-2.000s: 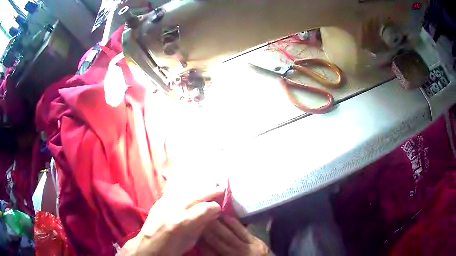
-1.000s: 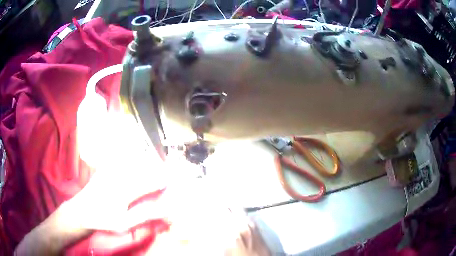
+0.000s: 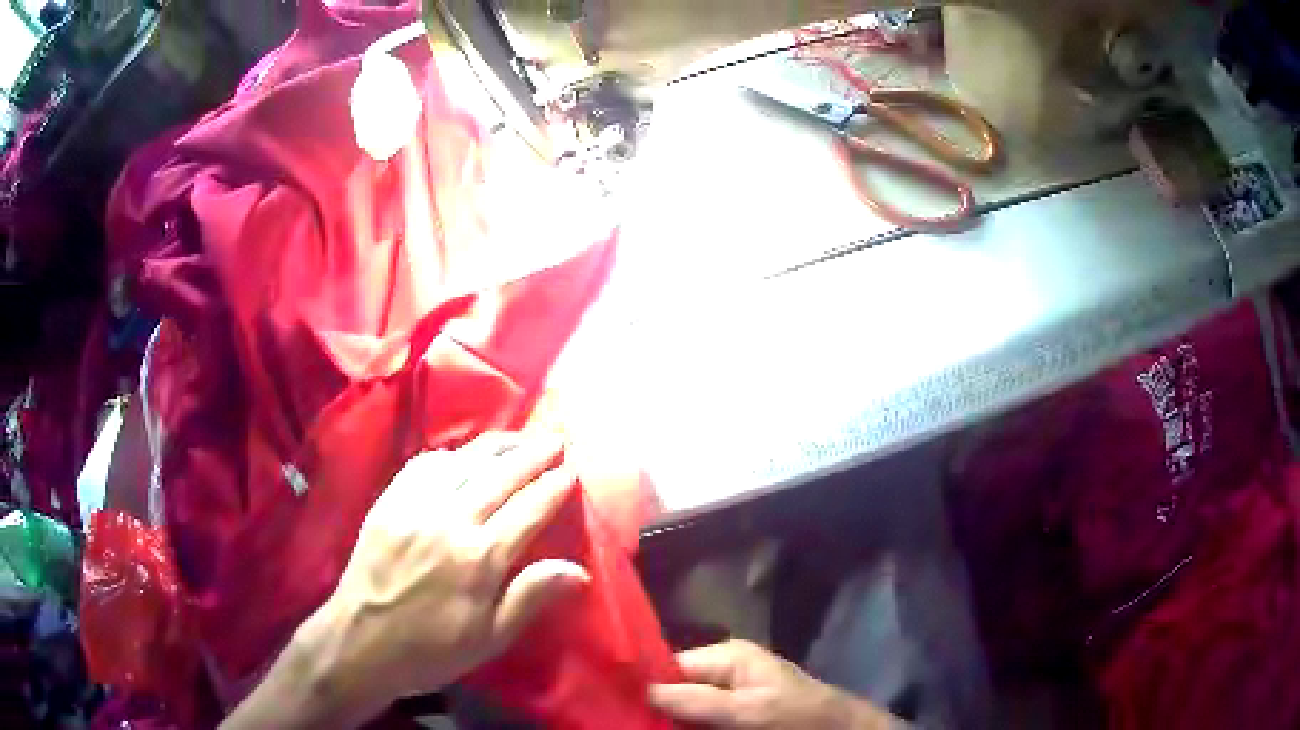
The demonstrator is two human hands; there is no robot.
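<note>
Red fabric (image 3: 285,285) lies in folds left of and below the needle area, one corner reaching up the white bed. My left hand (image 3: 442,571) lies on the fabric at lower centre, fingers on the cloth near the bed's front corner. My right hand (image 3: 756,692) is at the bottom edge, partly cut off, thumb and fingers pinching the fabric's lower right edge. The presser foot and needle area (image 3: 606,129) is at the top, partly lost in glare, with no cloth visibly under it. The white machine bed (image 3: 855,357) runs to the right.
Orange-handled scissors (image 3: 920,157) lie on the bed under the machine arm (image 3: 798,17). A white lamp (image 3: 385,107) hangs left of the needle. A brown block (image 3: 1176,157) sits at the right end. An orange-red plastic bag (image 3: 129,599) is at lower left. Dark red cloth (image 3: 1112,528) hangs at right.
The view dipped closer to the machine arm, then swung back down. Both hands have come out of the glare near the needle, and the fabric now lies toward the front edge, spread between them.
</note>
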